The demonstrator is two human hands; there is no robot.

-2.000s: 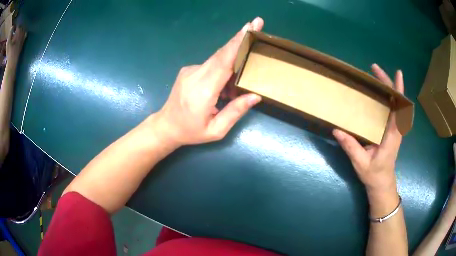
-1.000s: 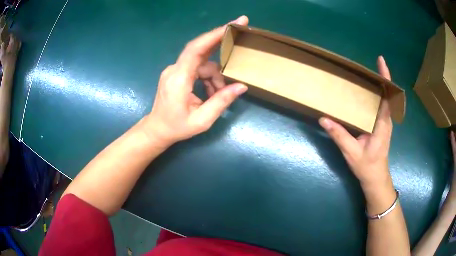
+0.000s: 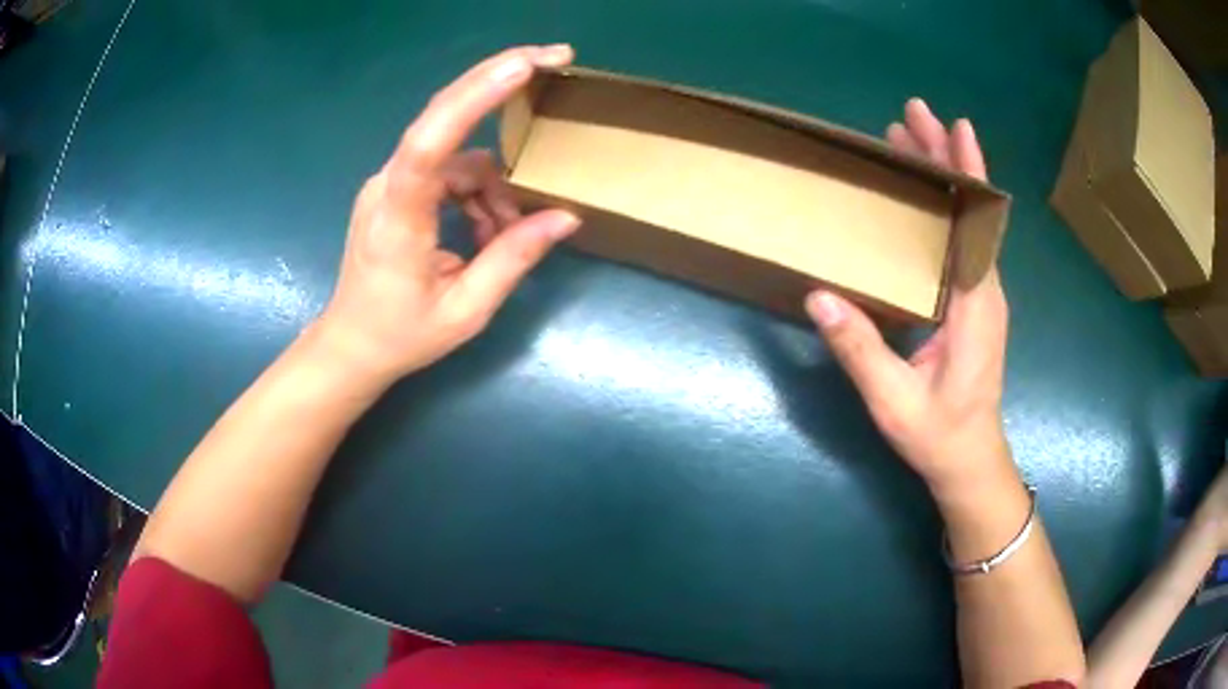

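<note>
A plain brown mailer box [image 3: 734, 195] is held over the green surface, tilted so its right end is lower in the picture. Its lid stands partly up along the far side, with a rounded ear at each end. A plain brown layer shows inside; whatever lies under it is hidden. My left hand [image 3: 424, 249] holds the box's left end, thumb on the near edge and fingers behind the corner. My right hand [image 3: 936, 364] holds the right end, thumb on the near wall and fingers behind the lid. Both hands are bare.
Closed brown boxes [image 3: 1145, 162] stand stacked at the upper right. Another person's forearm [image 3: 1158, 599] reaches in at the lower right. The glossy green work surface [image 3: 606, 538] has a curved edge with a thin white line at left and below.
The box and both my hands have shifted left in the picture. The stacked boxes at the right show further in. The other person's arm at the far left has gone out of view.
</note>
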